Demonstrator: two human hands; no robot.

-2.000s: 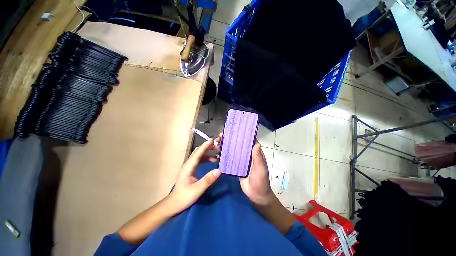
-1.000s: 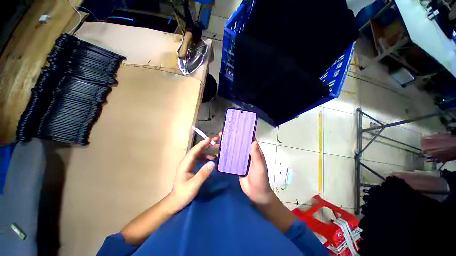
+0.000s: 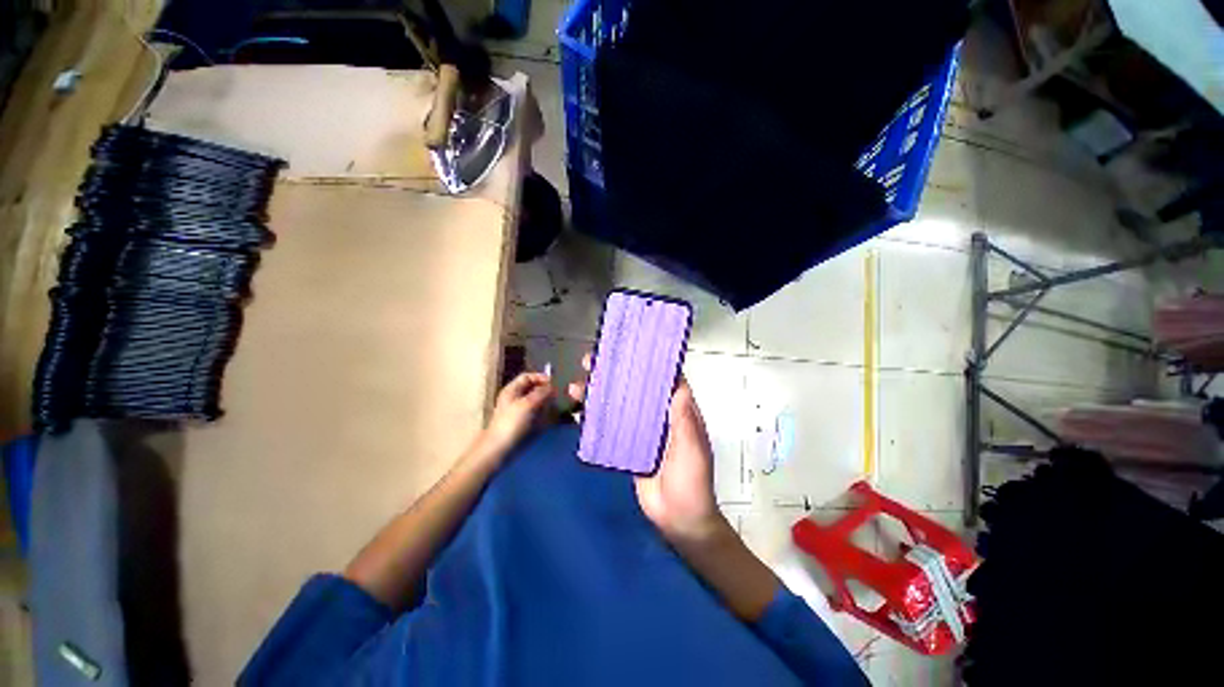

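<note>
My right hand (image 3: 682,477) holds a smartphone (image 3: 635,383) upright in front of my body, its striped pinkish-purple screen facing me. My left hand (image 3: 516,413) is off the phone, to its left, by the tan board's edge, with fingers curled. A small white tip (image 3: 548,369), perhaps the thin white stick, shows at its fingertips; the rest is hidden.
A steam iron (image 3: 470,134) rests at the tan board's (image 3: 349,322) far right corner. Pressed black pieces (image 3: 168,282) lie at left beside the grey padded board (image 3: 78,537). A blue crate (image 3: 584,148) heaped with black cloth stands ahead. A red stool (image 3: 859,550) and metal rack (image 3: 977,362) are right.
My left hand has drawn back from the phone, and the white stick no longer shows at full length. The phone stays in my right hand. The view has shifted slightly.
</note>
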